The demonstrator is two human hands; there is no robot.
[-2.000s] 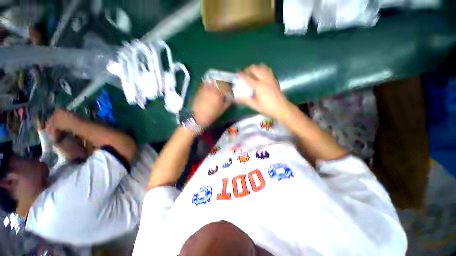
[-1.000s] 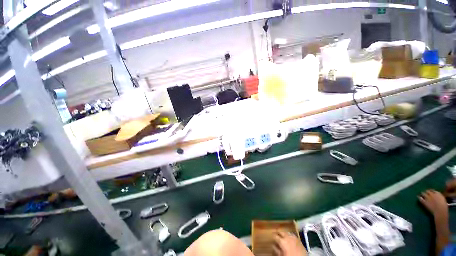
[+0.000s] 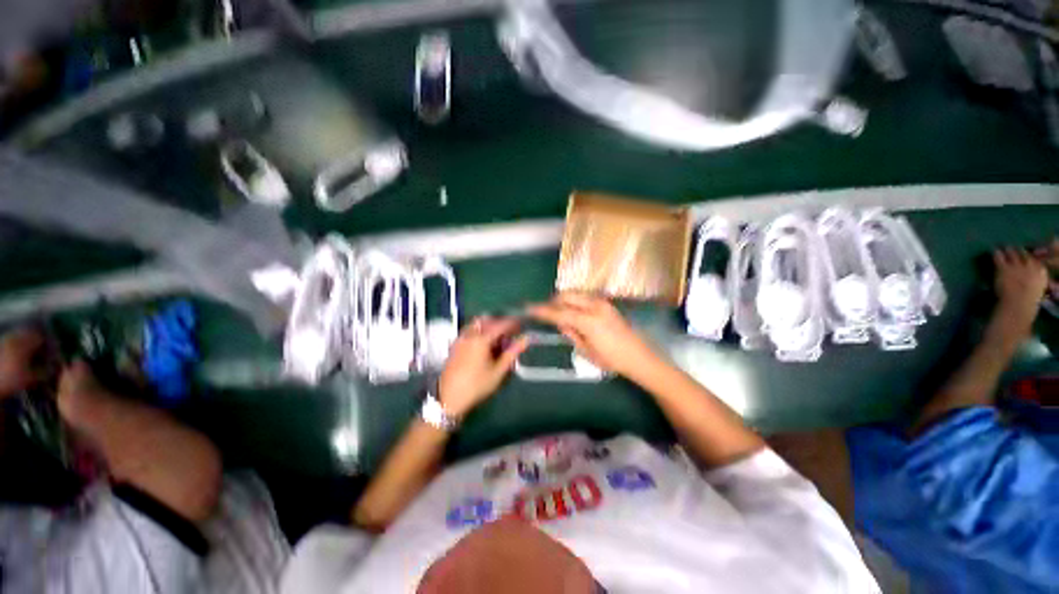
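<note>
A white loop housing [image 3: 546, 362] lies flat between my hands at the bench's near edge, its disc end to the right. My left hand [image 3: 474, 362], with a watch on the wrist, holds its left end. My right hand [image 3: 595, 332] is bent over its upper right side and grips it. Any small part between the fingertips is too blurred to tell. The open brown box [image 3: 624, 247] with thin pale strips sits just beyond my right hand.
Overlapping white housings lie left [image 3: 387, 319] and right [image 3: 790, 284] of the box. Single housings [image 3: 433, 79] lie farther up the green surface. A blurred white curved thing [image 3: 685, 125] crosses the top. Blue parts [image 3: 171, 348] and neighbours' arms are at both sides.
The view has tilted down from the shelf to the bench. My right hand has left the box and is now at the housing with my left hand.
</note>
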